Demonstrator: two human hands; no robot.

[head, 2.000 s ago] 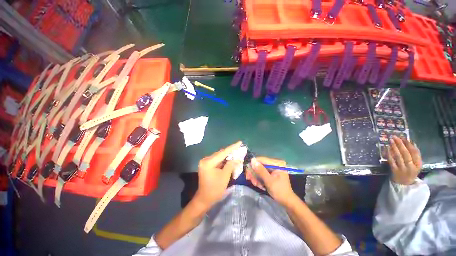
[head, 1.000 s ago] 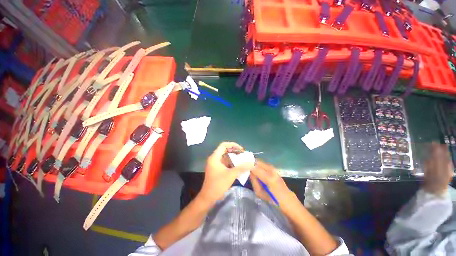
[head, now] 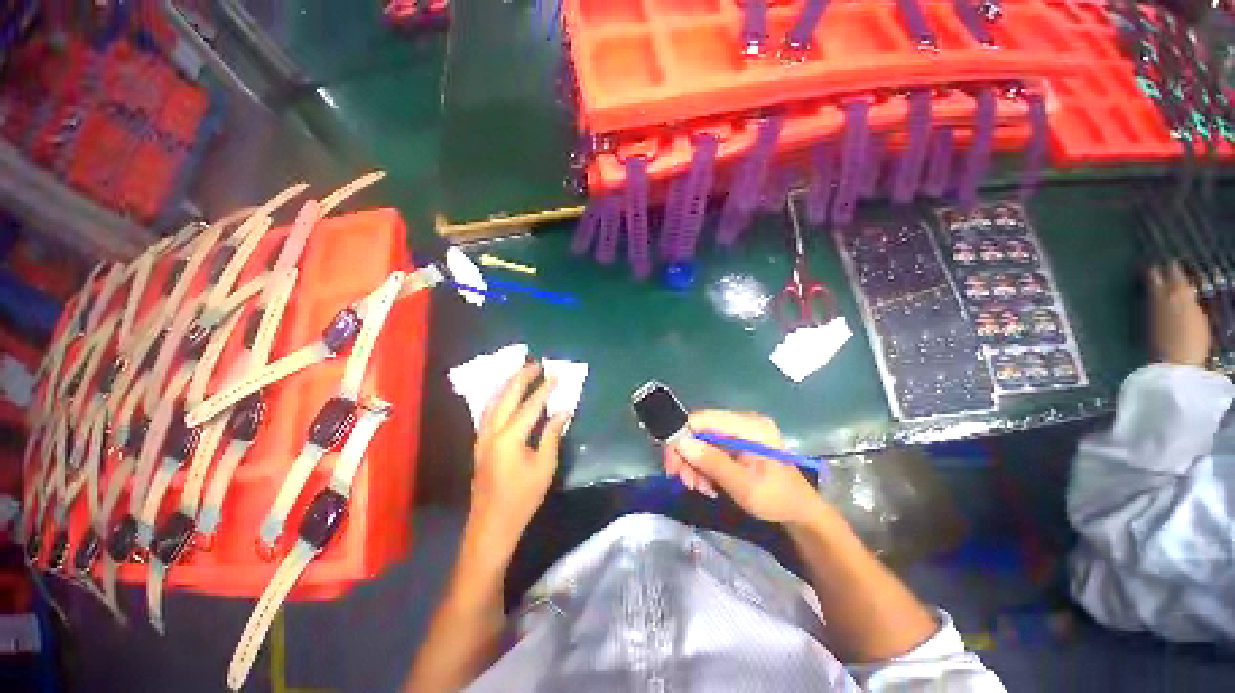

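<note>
My right hand [head: 742, 467] holds a watch by its pale strap, with the dark square watch face [head: 660, 410] showing beyond the fingertips. The same hand also holds a blue pen-like tool [head: 761, 448] that points out to the right. My left hand [head: 516, 454] is at the bench's front edge with its fingertips on white wipes [head: 568, 389]. Whether its fingers grip a wipe or only rest on it cannot be told. Most of the pale strap is hidden by my right hand.
A red tray [head: 382, 474] of pale-strapped watches is at left. Purple-strapped watches hang from red trays [head: 637, 75] at top. Scissors [head: 805, 301], a white wipe [head: 811, 348], sheets [head: 905, 318] and blue sticks [head: 531, 290] lie on the bench. Another person's hand [head: 1178, 314] is at right.
My hands have parted. My left hand has moved left with white material onto the bench wipe. The watch now shows in my right hand. The other person's hand has moved up the bench.
</note>
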